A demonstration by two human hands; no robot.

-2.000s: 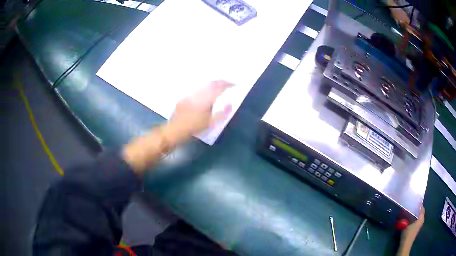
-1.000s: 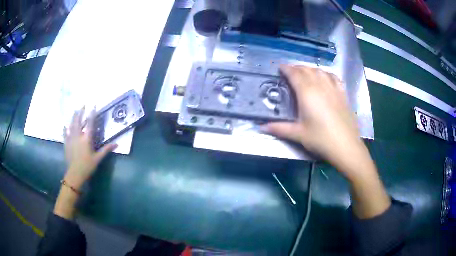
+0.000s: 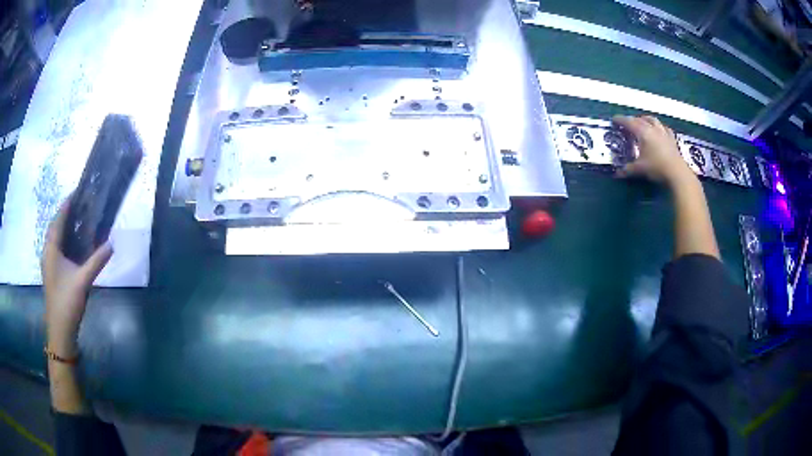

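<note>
My left hand (image 3: 73,283) grips the lower end of a dark grey panel (image 3: 105,183), tilted over the white sheet (image 3: 169,53) at the left. My right hand (image 3: 654,151) holds a silver three-ring panel (image 3: 579,139) by its right part, at the green bench right of the machine; the fingers cover part of it. I cannot tell if that panel touches the bench. The fixture (image 3: 347,169) on the machine (image 3: 525,107) is empty, with its screwed rails and curved front cutout showing.
A red button (image 3: 537,223) is at the machine's front right. A thin rod (image 3: 412,310) and a grey cable (image 3: 460,356) lie in front. Another three-ring panel (image 3: 717,160) lies farther right, and one (image 3: 753,267) near violet light. A blue bar (image 3: 365,59) and black cup (image 3: 247,41) are behind the fixture.
My right hand has moved from the fixture to the bench at the right with the panel, leaving the fixture empty. My left hand has tilted its panel up. The view has shifted right.
</note>
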